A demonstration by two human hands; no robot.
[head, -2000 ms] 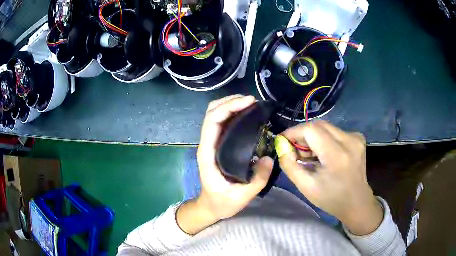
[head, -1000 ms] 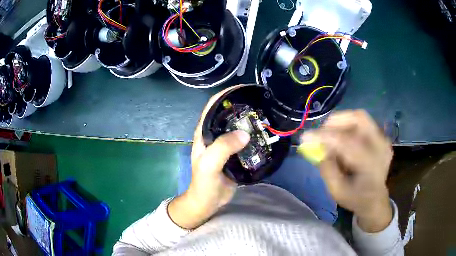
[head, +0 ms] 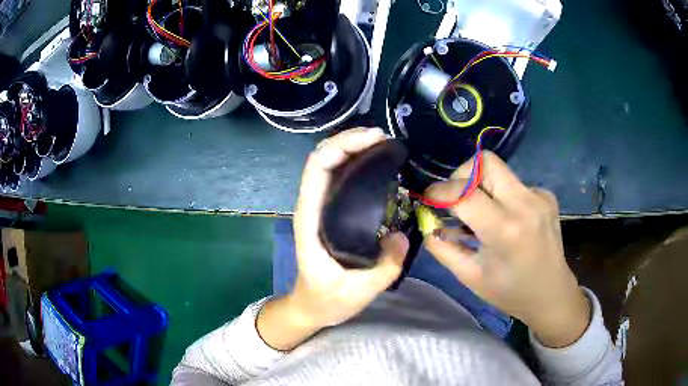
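Observation:
My left hand [head: 324,279] holds a glossy black front shell [head: 360,203], tilted with its open side toward my right hand. The circuit board [head: 397,215] shows partly inside. My right hand [head: 502,241] is at the board's edge, its fingers bent, with a yellow patch [head: 428,220] at a fingertip. A wire harness [head: 480,170] of red, blue and yellow strands runs from the board past the right fingers to the open black camera housing [head: 426,128] on the bench. The fingers hide the plug; whether they grip anything is unclear.
More housings with shells and coloured wires [head: 305,90] stand along the dark green bench [head: 219,162] to the left. A white bracket [head: 505,21] lies behind the open housing. A blue stool [head: 105,324] and cartons [head: 56,252] are on the floor at lower left.
Since a second ago, my left hand has turned the shell so its back faces left and the board is mostly hidden. My right hand has moved left to the board's edge.

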